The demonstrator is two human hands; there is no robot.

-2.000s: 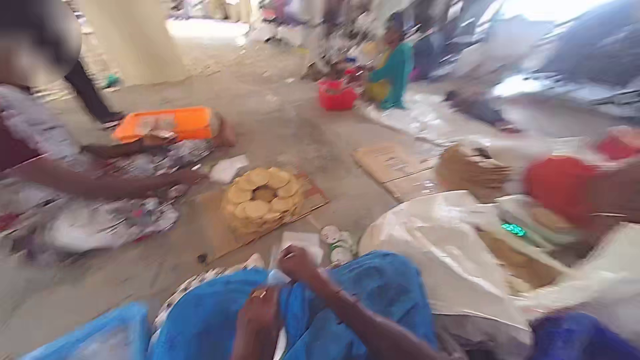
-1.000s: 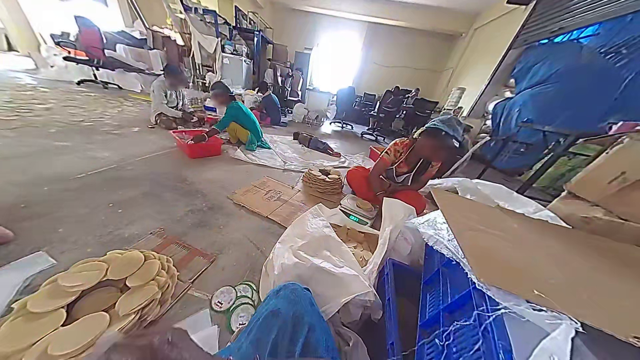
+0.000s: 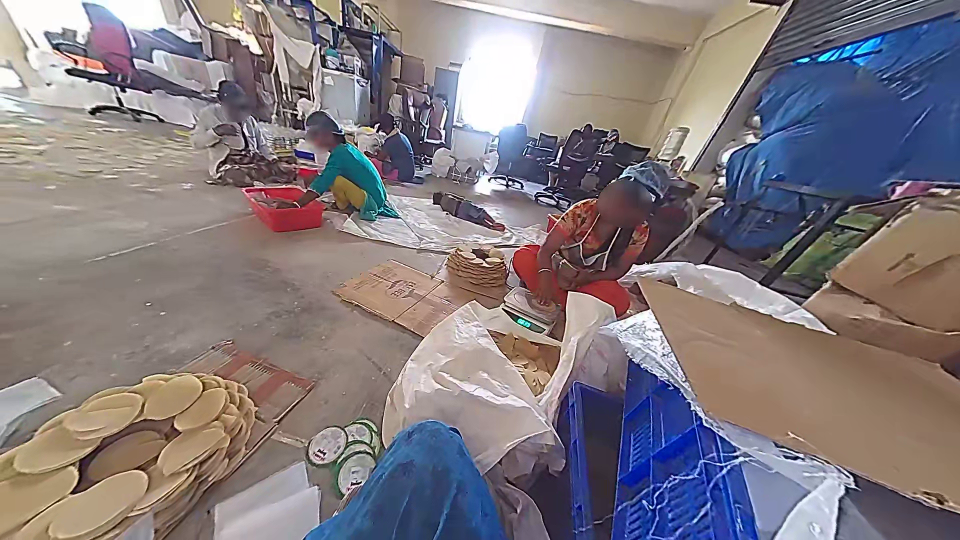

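Neither my left hand nor my right hand shows in the head view. My knee under blue cloth (image 3: 420, 487) rises at the bottom middle. To its left lie several round labels with green rims (image 3: 352, 457) and white sheets (image 3: 266, 506). A ring of overlapping stacks of flat tan discs (image 3: 172, 397) stands on a cardboard sheet (image 3: 277, 386) at the lower left. Right of the knee, an open white sack (image 3: 450, 382) holds more tan pieces (image 3: 529, 360).
A person in red trousers (image 3: 600, 247) sits behind the sack, one hand at a digital scale (image 3: 525, 311), near another disc stack (image 3: 476, 266). Blue plastic crates (image 3: 667, 465) and a cardboard flap (image 3: 795, 382) are at right. Farther back, people sit around a red tub (image 3: 289, 214).
The view has swung right and up since the oldest frame, where both my hands were in front of my lap. They are out of sight now.
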